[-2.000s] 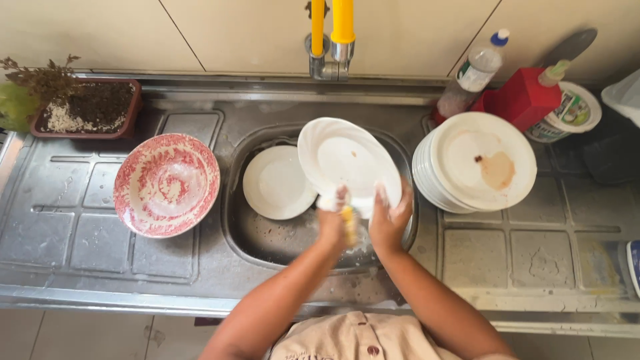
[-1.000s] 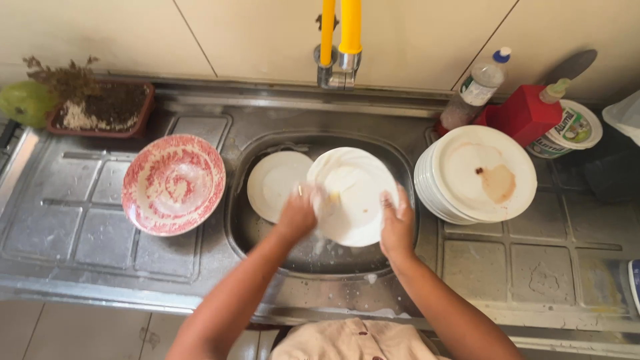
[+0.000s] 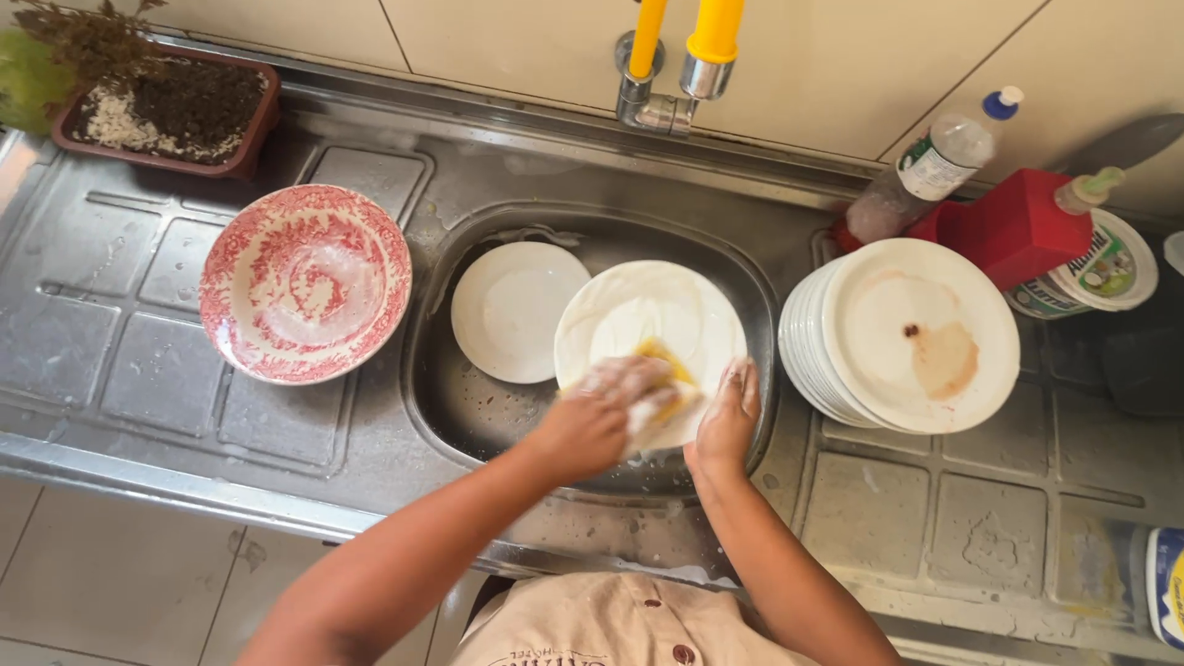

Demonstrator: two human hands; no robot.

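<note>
Over the oval steel sink, my right hand (image 3: 726, 416) grips the right edge of a white plate (image 3: 647, 305). Pressed on the plate's lower face area is a yellow sponge (image 3: 668, 361), held by my left hand (image 3: 610, 412), which is soapy and blurred. Another white plate (image 3: 520, 313) lies in the sink (image 3: 481, 416), left of the held one. A stack of white plates (image 3: 925, 333) stands right of the sink, its top plate stained brown. On the left drainboard rests a red-and-white patterned plate (image 3: 305, 284).
A planter (image 3: 245, 139) with soil stands at the back left. Chrome tap fittings (image 3: 652, 106) with yellow tubes are at the wall. A clear plastic bottle (image 3: 943, 157), a red dispenser (image 3: 1027, 227) and a white tub (image 3: 1110, 264) sit behind the stack. A labelled container (image 3: 1167, 583) is at right.
The held plate was tilted over the sink two seconds ago and now faces up more flatly. My left hand has moved across its surface to the lower part, where the sponge now shows.
</note>
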